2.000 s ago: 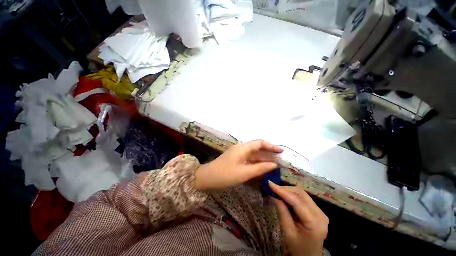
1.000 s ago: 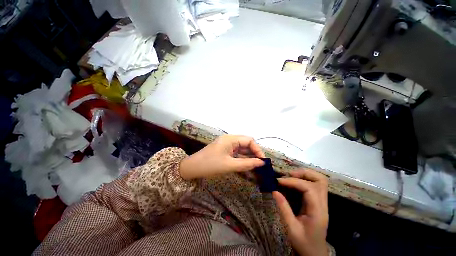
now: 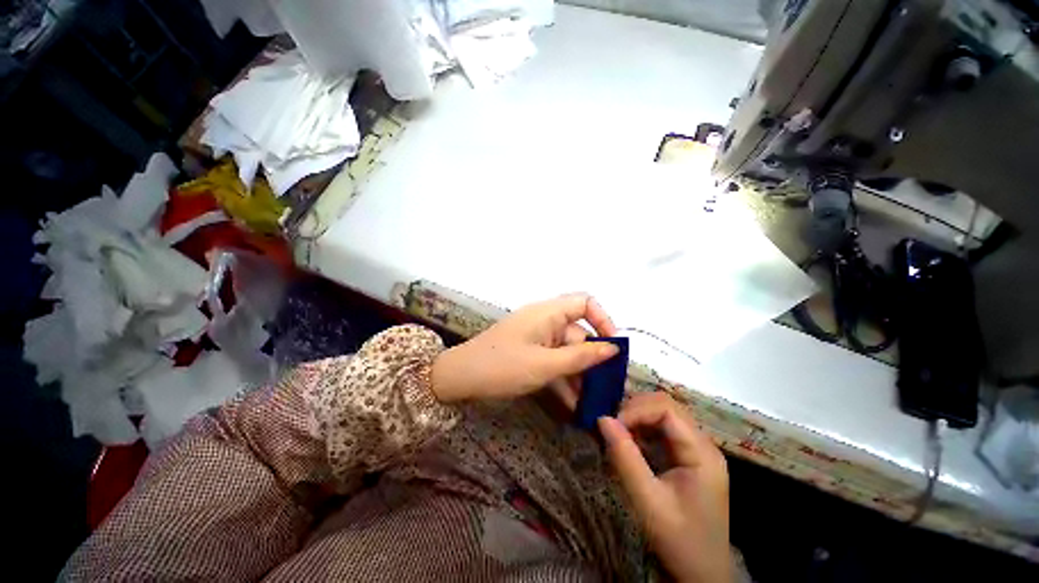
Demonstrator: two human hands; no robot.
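A small navy tab [image 3: 604, 385] is held upright over the lap, just in front of the table's front edge. My left hand [image 3: 526, 351] pinches its top end between thumb and fingers. My right hand [image 3: 675, 478] pinches its lower end. A white cut panel [image 3: 741, 273] lies on the white table [image 3: 501, 171] below the presser foot and needle [image 3: 713, 200]; its left outline blends into the table. A dark thread [image 3: 672, 342] trails near the table edge.
The sewing machine head [image 3: 798, 80] stands at right. Black-handled scissors [image 3: 849, 302] and a black phone [image 3: 940, 330] with a cable lie right of the needle. Stacked white pieces [image 3: 285, 120] are at back left. A white heap [image 3: 114, 285] lies over a red container at lower left.
The navy tab, bunched low between the hands at first, is now stretched out and raised slightly. Both hands have shifted a little, and the camera view has moved slightly.
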